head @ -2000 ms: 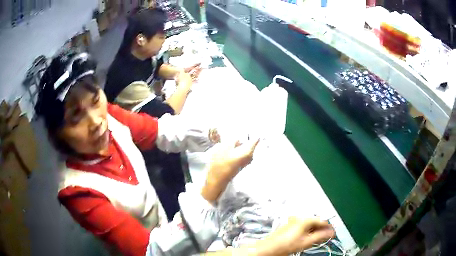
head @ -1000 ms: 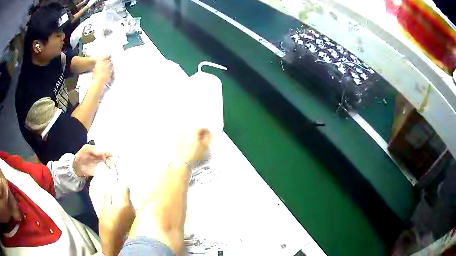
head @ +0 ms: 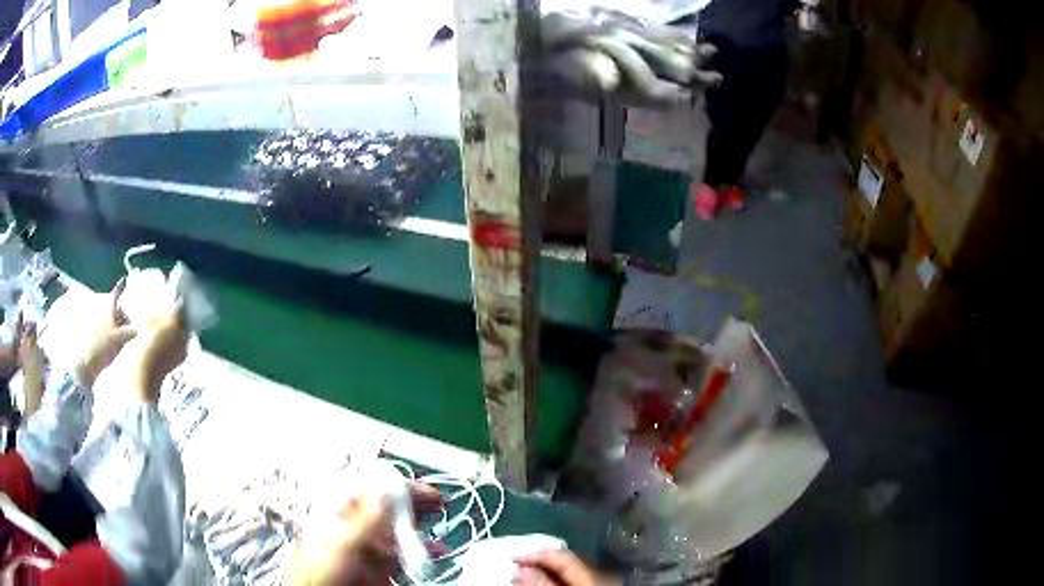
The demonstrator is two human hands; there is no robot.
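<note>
My left hand (head: 349,544), blurred by motion, is at the lower middle with its fingers around a bundled white cable (head: 405,521). Loose loops of white cord (head: 472,504) spread to the right of the bundle over the green mat. My right hand (head: 559,565) is cut off by the bottom edge; its fingertips pinch a white cloth (head: 504,556) just below the loops. A heap of white cables (head: 246,521) lies on the white-covered bench left of my left hand.
A paint-stained post (head: 498,252) stands beyond the bench, with a lined waste bin (head: 744,458) to its right. The green belt (head: 332,366) runs behind. A neighbour's hands (head: 160,338) hold a white bottle (head: 143,295). Small dark parts (head: 332,177) sit across the belt.
The view has swung right, bringing in the post and bin. The bare arm stretched over the bench is gone; both my hands are now low, with cable and cloth.
</note>
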